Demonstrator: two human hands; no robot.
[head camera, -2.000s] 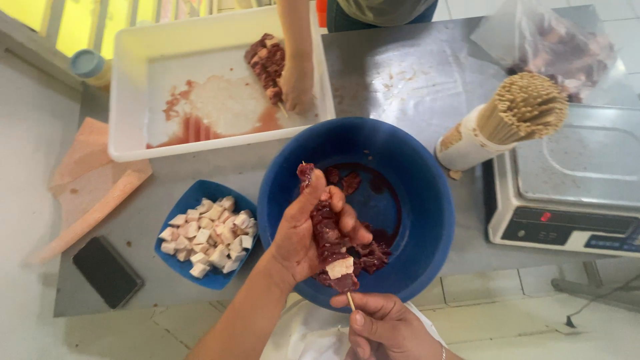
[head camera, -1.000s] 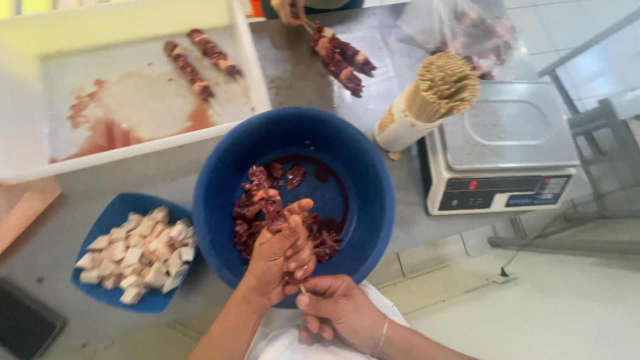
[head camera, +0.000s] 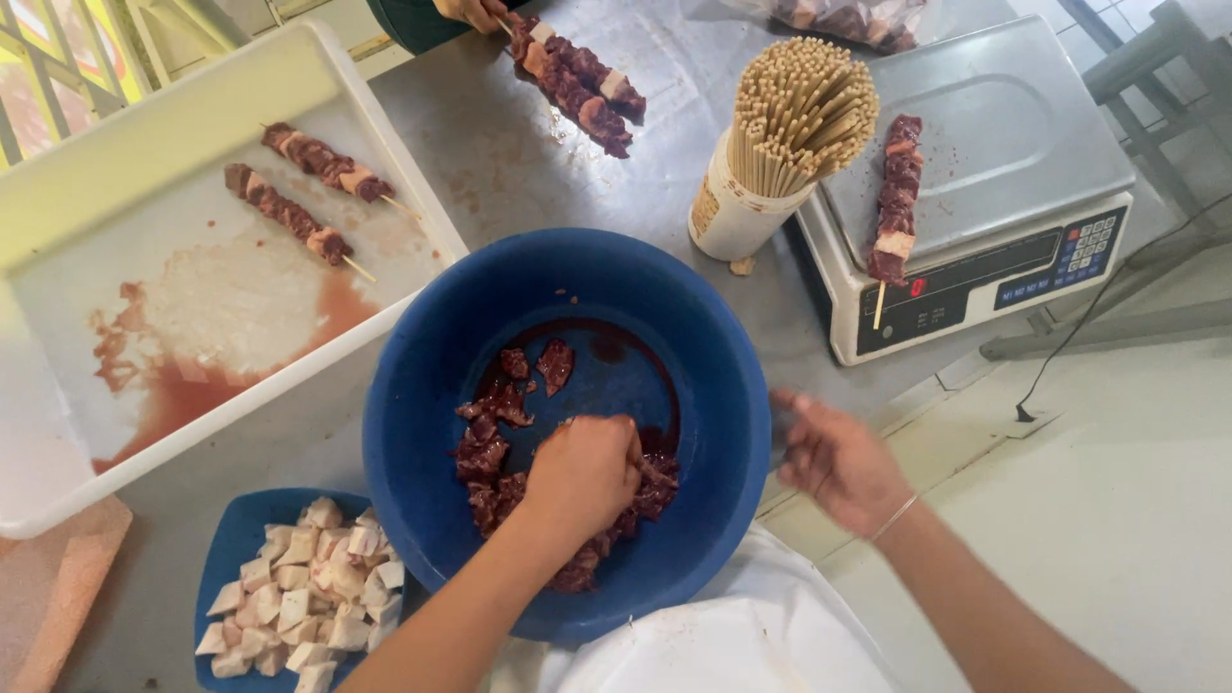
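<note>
My left hand (head camera: 587, 476) reaches into a round blue plastic basin (head camera: 419, 385), its fingers down among dark red raw meat pieces (head camera: 481, 452); whether it grips one is hidden. Just right of the basin's rim my right hand (head camera: 837, 462) is held with fingers apart and nothing in it. A meat skewer (head camera: 897, 197) lies on the digital scale (head camera: 972, 135), its bare stick end over the display. Cubes of pale fat (head camera: 298, 597) fill a small blue bowl (head camera: 226, 529) left of the basin. Bamboo skewers (head camera: 799, 115) stand packed in a white container (head camera: 736, 212).
A white tray (head camera: 385, 125) with two meat skewers (head camera: 289, 217) and reddish liquid stands at the left. Beyond the basin, a co-worker's hand (head camera: 472, 12) holds further meat skewers (head camera: 577, 82) over the metal table (head camera: 433, 106). A plastic bag with meat (head camera: 847, 19) lies at the back.
The meat skewer that was in my hands now lies on the scale. My left hand has gone down into the basin; my right hand has moved out to the right, let go of the stick.
</note>
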